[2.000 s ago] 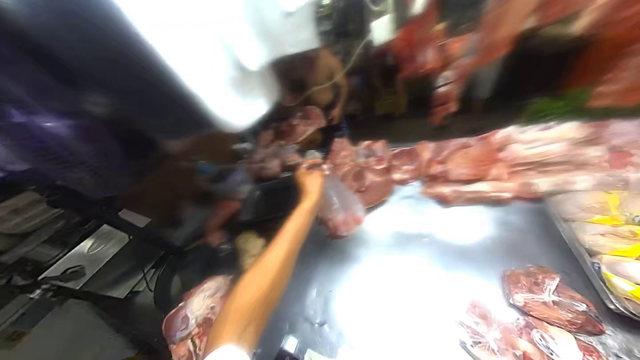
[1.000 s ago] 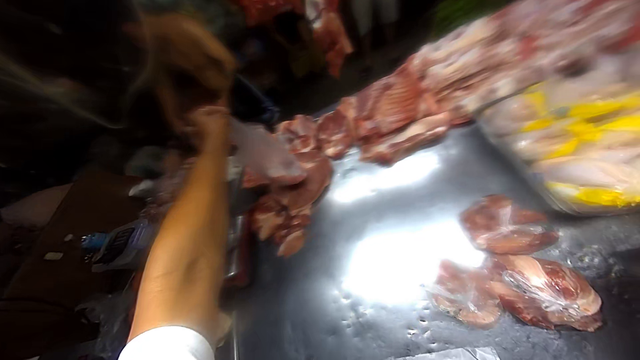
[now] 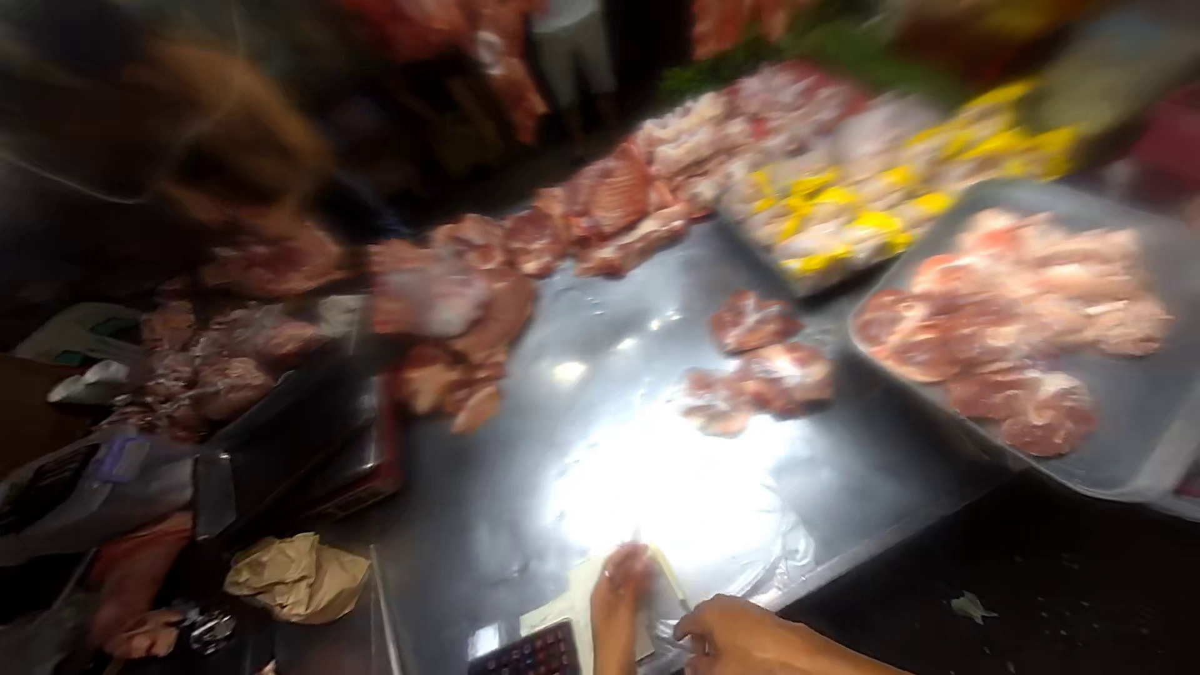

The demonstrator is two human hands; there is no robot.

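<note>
My left hand (image 3: 619, 595) rests on a pale paper pad (image 3: 574, 592) at the near edge of a metal table (image 3: 487, 487). Blur hides how its fingers are set. Just right of it, my right hand (image 3: 741, 633) has its fingers pinched on a thin yellowish stick, apparently a pen (image 3: 673, 583). A dark calculator (image 3: 534, 652) lies at the pad's lower left. Raw meat pieces (image 3: 764, 361) lie mid-table. Thin clear plastic (image 3: 787, 553) lies near the front edge.
Beyond the table's left side a person (image 3: 234, 131) stands behind heaped meat (image 3: 225, 366). More cuts (image 3: 609, 202) line the far edge. Rightward are a tray of yellow-marked poultry (image 3: 834, 220) and a meat tray (image 3: 1134, 394). Crumpled brown paper (image 3: 298, 577) lies lower left.
Earlier an arm reached to the table's far left with a clear plastic bag in its hand. That arm no longer reaches there; both my hands are now low at the near edge.
</note>
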